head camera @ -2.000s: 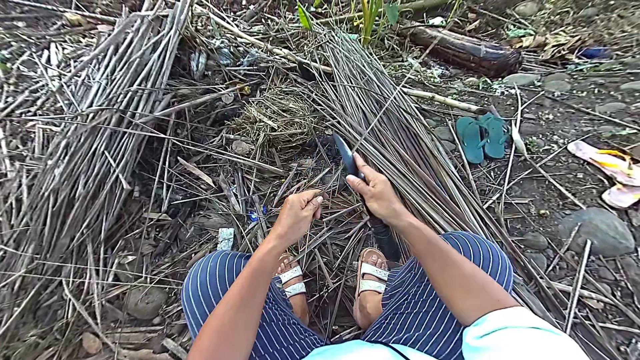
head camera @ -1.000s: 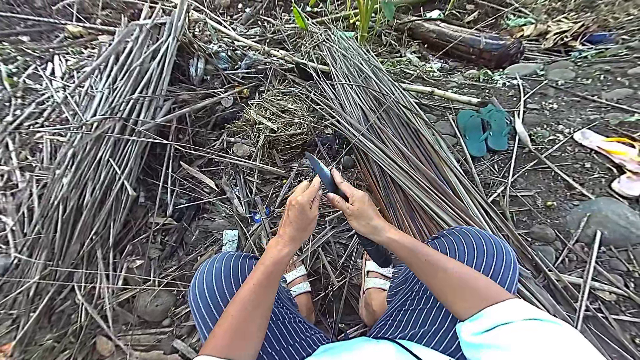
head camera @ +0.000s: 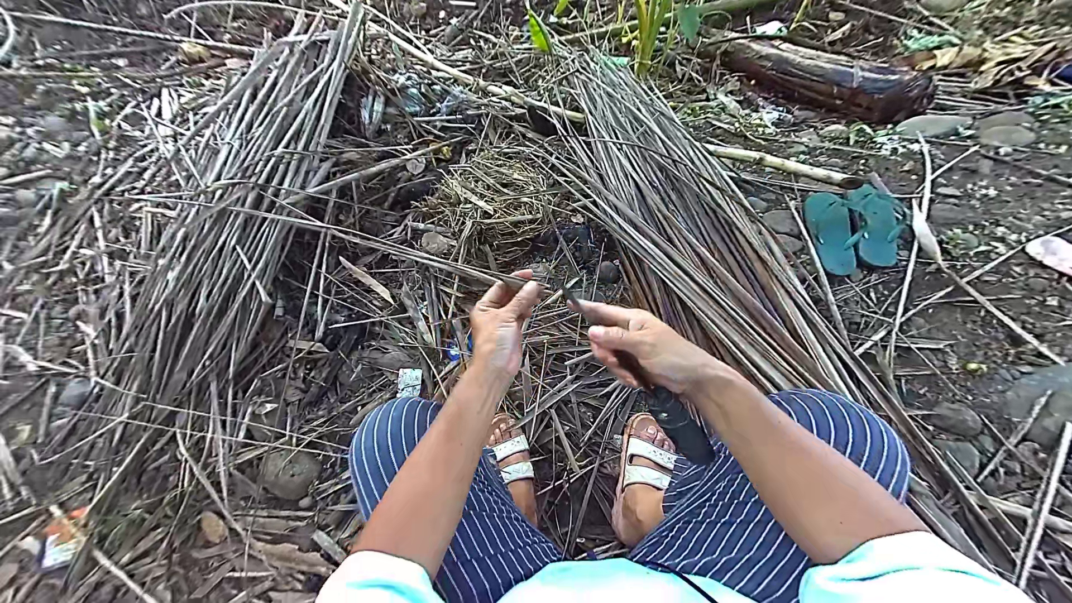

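Between thumb and fingers, my left hand (head camera: pixel 502 322) pinches the end of a thin dry stalk (head camera: pixel 402 251), which stretches away to the upper left. My right hand (head camera: pixel 649 343) is closed around a dark-bladed knife (head camera: pixel 632 364); its black handle (head camera: pixel 682 427) points down toward my right knee. The blade tip lies just right of my left fingertips. One large pile of dry stalks (head camera: pixel 243 167) is on the left, and a long bundle of stalks (head camera: pixel 695 201) slants down on the right.
Teal flip-flops (head camera: pixel 854 228) lie on the right, below a dark log (head camera: pixel 825 77). A clump of dry grass (head camera: pixel 494 197) sits ahead between the stalk piles. Stones such as a round one (head camera: pixel 289 473) are on the ground around my sandalled feet (head camera: pixel 645 465).
A thin stalk now reaches from my left fingers to the upper left. The knife's blade has turned and shows narrower than before.
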